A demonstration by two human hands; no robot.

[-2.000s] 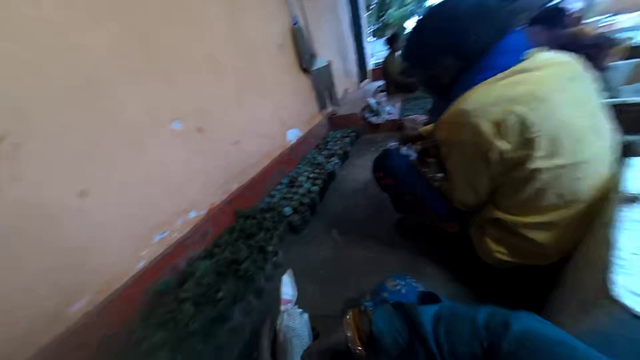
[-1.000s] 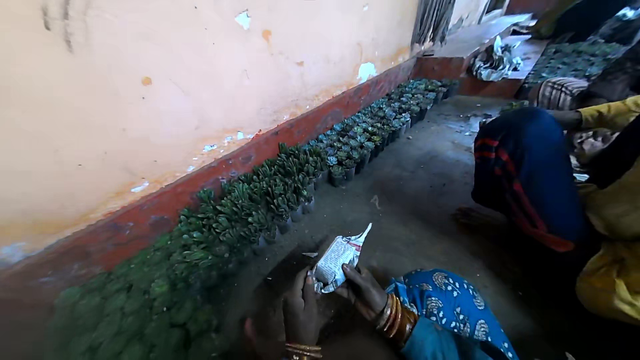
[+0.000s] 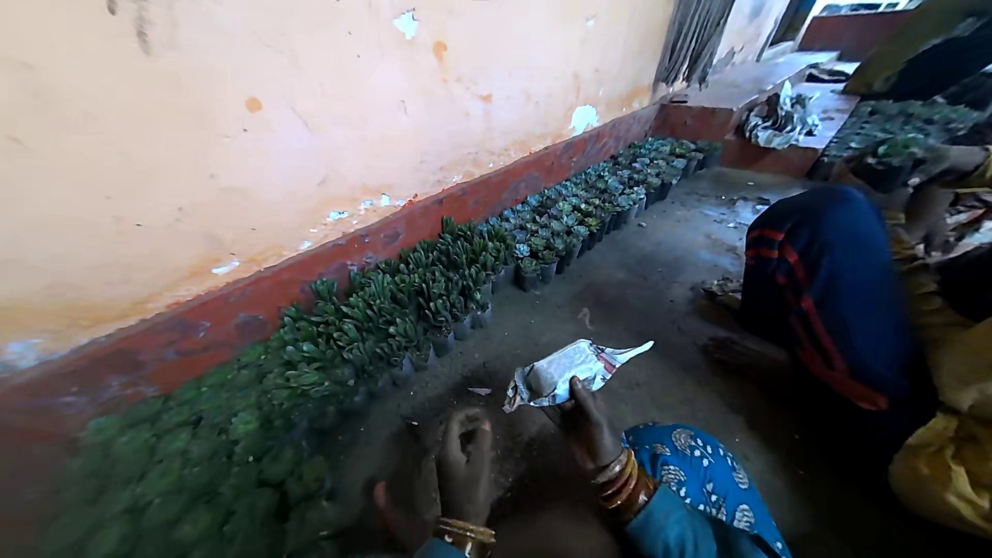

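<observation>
A newspaper-wrapped bundle [image 3: 570, 372] with a twisted end pointing right is in my right hand [image 3: 590, 425], which grips its lower side. What is inside the paper is hidden. My left hand [image 3: 465, 457] is to the left of the bundle, apart from it, fingers curled toward the thumb with nothing seen between them. Bangles circle both wrists. Small potted succulents [image 3: 442, 287] stand in rows along the wall, left of and beyond my hands; the nearest plants [image 3: 194, 457] are blurred.
A peeling wall [image 3: 310, 116] with a red base runs along the left. At right sits a person in dark trousers [image 3: 829, 287] with red stripes. Crumpled newspaper [image 3: 781, 116] lies on a step behind, near more potted plants [image 3: 903, 124]. A paper scrap [image 3: 480, 391] is on the floor.
My left hand, at the bundle's near side a second ago, is now apart from it. The bundle stays in my right hand. The view turned down and left from the earliest frame.
</observation>
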